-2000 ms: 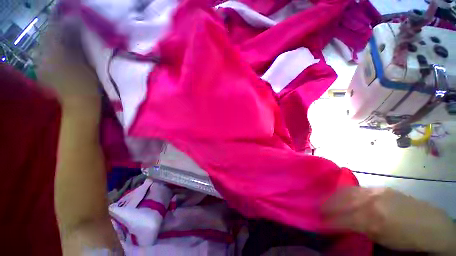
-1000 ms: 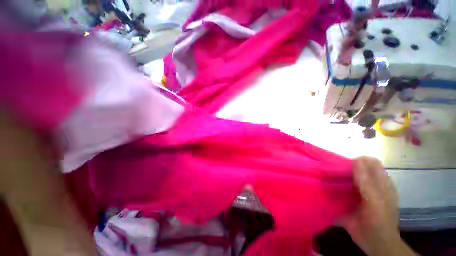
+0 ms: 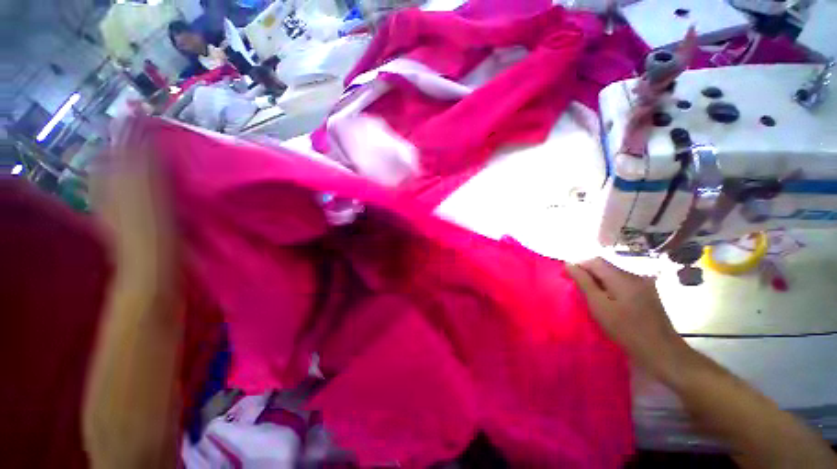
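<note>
A bright pink garment piece (image 3: 404, 339) is stretched between my hands over the front edge of the machine table and hangs down towards my lap. My left hand (image 3: 138, 165), blurred, is raised at the upper left and holds the cloth's far end. My right hand (image 3: 619, 298) grips the cloth's right edge, on the bed just left of and below the needle area. The white machine head (image 3: 725, 119) with a blue stripe stands at the right. The presser foot area is washed out by bright light.
More pink and pale cloth (image 3: 496, 82) is heaped on the table behind. A yellow ring handle (image 3: 737, 255) lies on the bed with thread scraps (image 3: 778, 280). Pale cloth with dark-pink bands (image 3: 252, 440) lies low at the left. A person (image 3: 188, 41) and other workstations show at the upper left.
My left hand has come back into view, raised at the upper left, lifting the cloth's left end. My right hand has moved up and slightly left. The pink cloth is now spread wider.
</note>
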